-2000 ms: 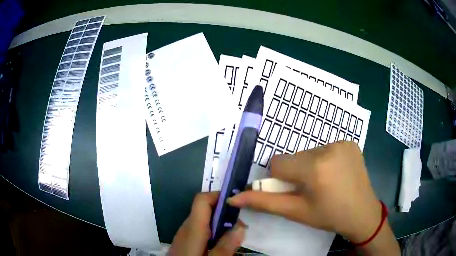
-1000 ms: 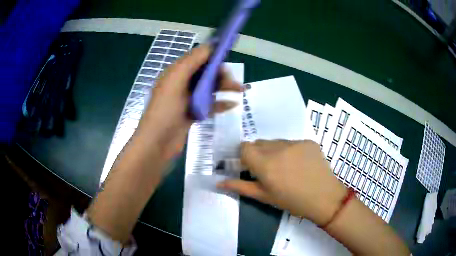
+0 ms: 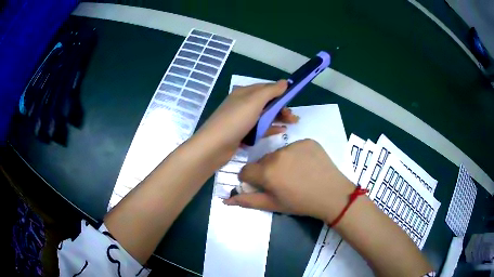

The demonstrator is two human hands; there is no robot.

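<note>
My left hand (image 3: 252, 111) holds the lavender-and-black pen-shaped device (image 3: 291, 88), tilted up to the right. The device's lower end is by my left fingers. My right hand (image 3: 290, 176) is over the second label strip (image 3: 238, 238), a long white backing with a few grey labels. A small white wad (image 3: 247, 188) shows between my right thumb and fingers, with a small dark piece beside it at the fingertips. The silver-grey label strip (image 3: 187, 81) lies to the left, partly under my left forearm. My hands hide the strip's upper part.
A small-mark sticker sheet (image 3: 319, 121) lies behind my hands. Black-outlined label sheets (image 3: 406, 189) overlap at right. Farther right are a dense sticker sheet (image 3: 462, 200), folded wipes (image 3: 452, 257) and a whitish object (image 3: 481, 249). Dark devices (image 3: 57, 92) lie at far left, near blue material (image 3: 32, 32).
The view has shifted left since the oldest frame. My left hand has moved the device off the outlined sheets. My right hand has moved from the device's side to the second label strip.
</note>
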